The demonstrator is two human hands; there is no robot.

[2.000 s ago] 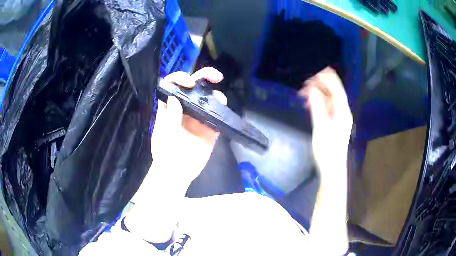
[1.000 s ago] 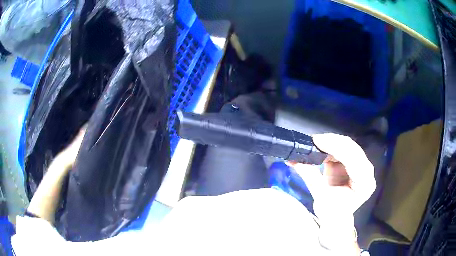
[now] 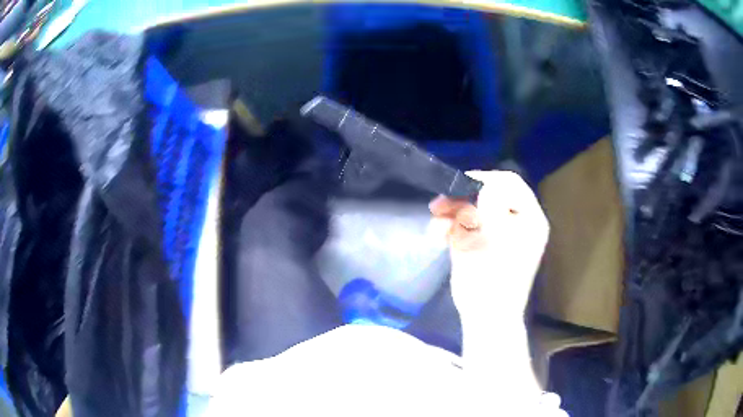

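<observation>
My right hand (image 3: 495, 216) holds a black moulded bar part (image 3: 391, 151) by its lower right end, above the lap. The bar slants up to the left, its far end free, with ridges across its face and a round boss on its lower side. My left hand is not visible; a small skin-toned patch shows at the bottom left edge, too little to tell what it is. The black plastic bag (image 3: 122, 244) hangs at the left, its contents hidden in shadow.
A blue lattice crate (image 3: 175, 155) stands beside the bag. A blue bin (image 3: 493, 77) with dark contents lies below the pale-edged green bench (image 3: 269, 10). A brown carton (image 3: 578, 244) is at the right, beside the tray of black parts (image 3: 672, 163).
The view has swung left to right, so the bag sits further left. My left hand, earlier on the bar and then at the bag, is out of sight. My right hand has tilted the bar upward.
</observation>
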